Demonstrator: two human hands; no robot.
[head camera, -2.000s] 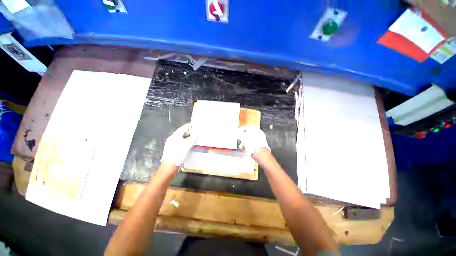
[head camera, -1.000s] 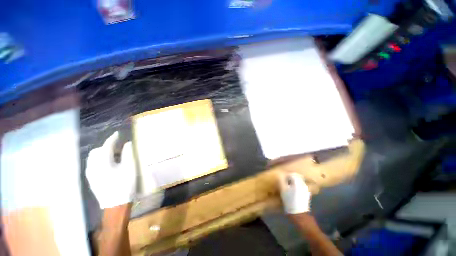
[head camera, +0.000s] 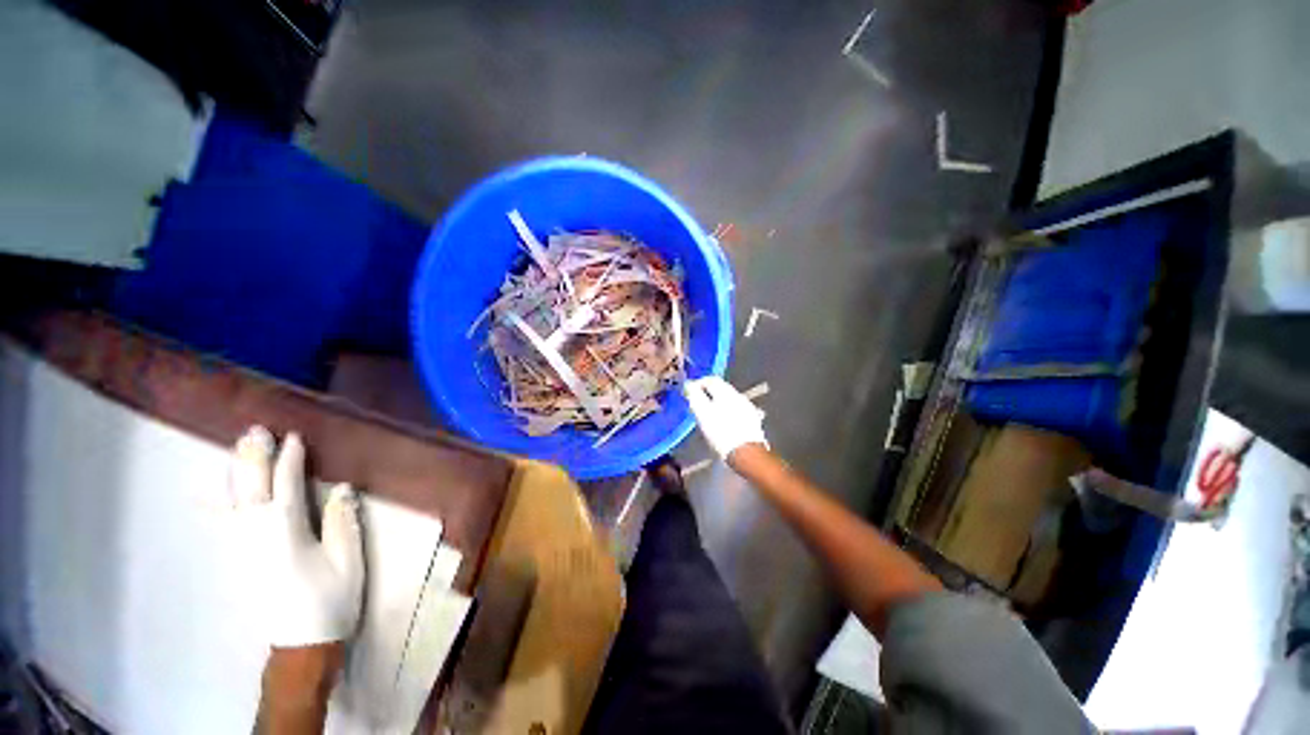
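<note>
A round blue tub (head camera: 438, 309) stands on the floor, with many thin white and tan strips (head camera: 589, 338) inside. My right hand (head camera: 726, 417), in a white glove, is at the tub's near right rim. Its fingertips meet the rim; whether they grip the rim or a strip cannot be told. My left hand (head camera: 305, 553), also in a white glove, lies on the stack of large white sheets (head camera: 144, 531) at the left, its fingers apart and holding nothing.
The brown bed edge (head camera: 417, 460) and wooden ledge (head camera: 553, 589) lie between the sheets and my leg. Thin offcuts (head camera: 955, 151) lie on the dark floor. At the right stands a dark-framed rack (head camera: 1221, 244) with blue and brown things inside. A grey sleeve covers my right upper arm.
The view has swung right from the press bed to the tub. My right hand has moved from the wooden ledge to the tub's rim. My left hand has moved from beside the die onto the sheets.
</note>
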